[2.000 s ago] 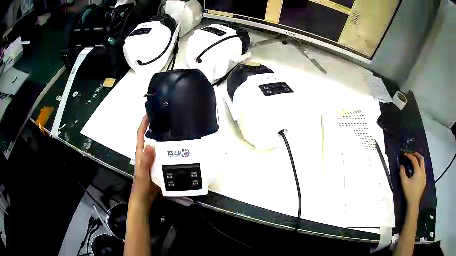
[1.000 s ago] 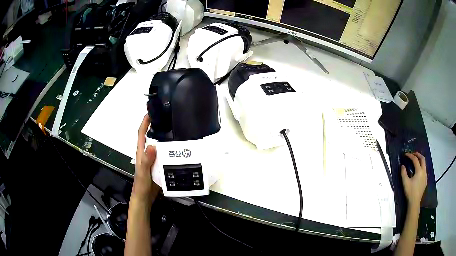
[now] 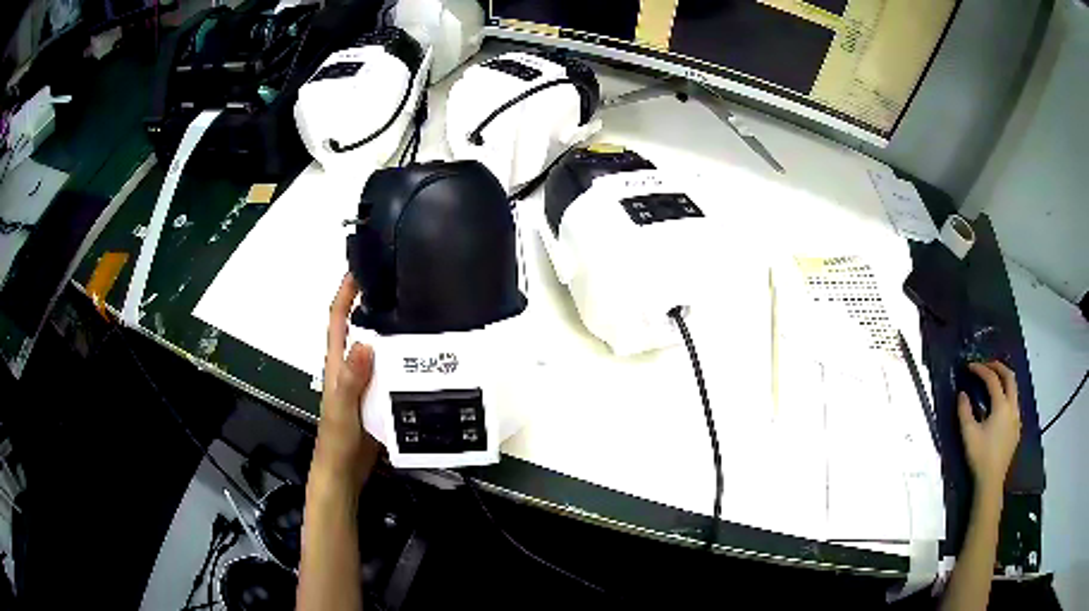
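Note:
A PTZ dome camera [image 3: 442, 257] with a black ball head and white body stands at the table's front edge, its black light panel facing me. My left hand [image 3: 346, 382] holds the left side of its white body; the fingers behind it are partly hidden. My right hand [image 3: 989, 412] rests on a small black computer mouse [image 3: 973, 394] on the dark mat at the right. The monitor [image 3: 764, 54] at the back shows dark picture areas and pale panels, cut off by the top edge.
Another PTZ camera [image 3: 645, 257] lies to the right, its black cable [image 3: 705, 418] running over the front edge. More white cameras [image 3: 364, 102] stand behind. A tape roll [image 3: 957, 235] and printed paper [image 3: 848, 304] are at the right. Black domes [image 3: 257, 585] sit in a tray below left.
The black ball head has turned, so its seam and front faces sit differently. Both hands have stayed almost in place.

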